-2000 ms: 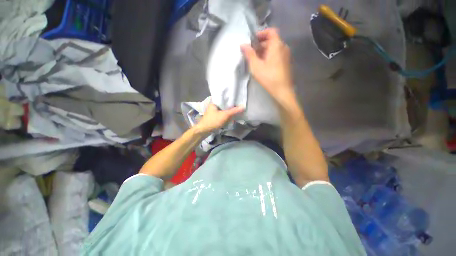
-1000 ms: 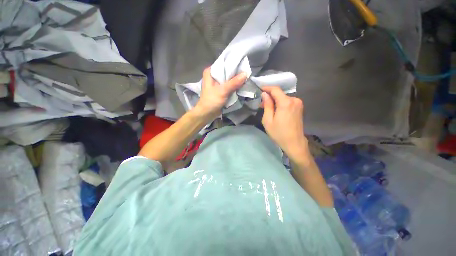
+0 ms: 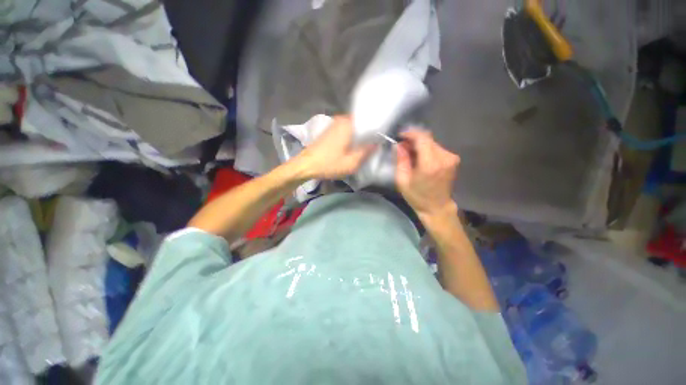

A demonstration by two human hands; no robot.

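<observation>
A garment (image 3: 387, 98) with a pale grey-white inner face and taupe-grey outer face is bunched at the near edge of the grey table, partly blurred. My left hand (image 3: 336, 150) is closed on its folds. My right hand (image 3: 427, 167) is just to the right, fingers pinched together near the cloth edge. A thin bright line, possibly a slim tool or thread, shows between the hands; it is too blurred to tell. Whether the right fingers hold cloth or a tool is unclear.
A steam iron (image 3: 530, 46) with a yellow-orange handle lies at the upper right, its blue-green hose (image 3: 602, 101) running right. A garment pile (image 3: 120, 98) is at the left. Red plastic (image 3: 226, 184) shows below the table edge. Blue bottles (image 3: 538, 301) lie lower right, white quilted pieces (image 3: 75, 278) lower left.
The garment was spread upward two seconds ago, with my right hand high on it. My right hand has come down beside my left, and the garment is now bunched between them.
</observation>
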